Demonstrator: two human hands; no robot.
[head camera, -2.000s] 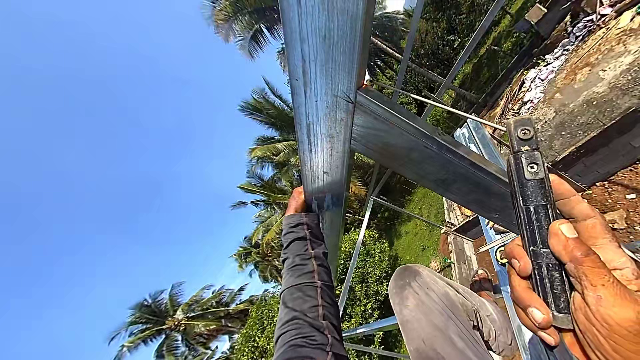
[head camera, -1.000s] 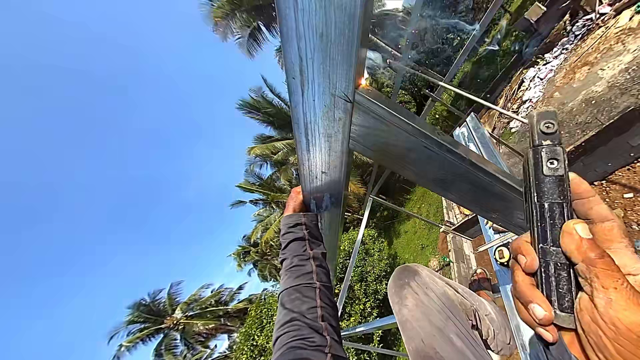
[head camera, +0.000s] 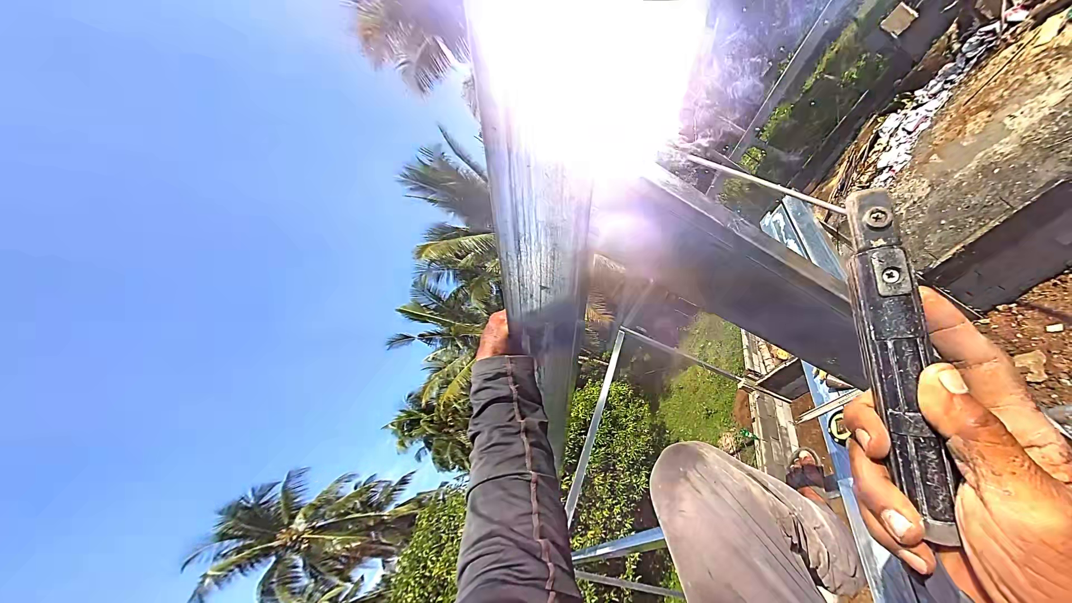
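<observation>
My right hand (head camera: 971, 444) is closed around the black handle of a welding electrode holder (head camera: 900, 360). A thin welding electrode (head camera: 762, 182) runs from its head up and left toward a steel beam (head camera: 544, 226). A white glare hides the electrode's tip and the upper part of the joint, where a second steel beam (head camera: 737, 260) meets the first at an angle. My left hand (head camera: 494, 335), below a dark sleeve, rests against the first beam's left edge; its fingers are mostly hidden behind the metal.
Thin metal bars (head camera: 596, 419) cross below the beams. My bent knee (head camera: 712, 511) is at the bottom, with a sandaled foot (head camera: 806, 469) beyond it. A blue-grey metal member (head camera: 846, 469) passes beneath my right hand. Palms, grass and a concrete slab (head camera: 980, 184) lie far below.
Two seconds ago no glow showed at the joint; a small orange spark with smoke followed, and a large white glare now covers it. My left hand has stayed on the beam.
</observation>
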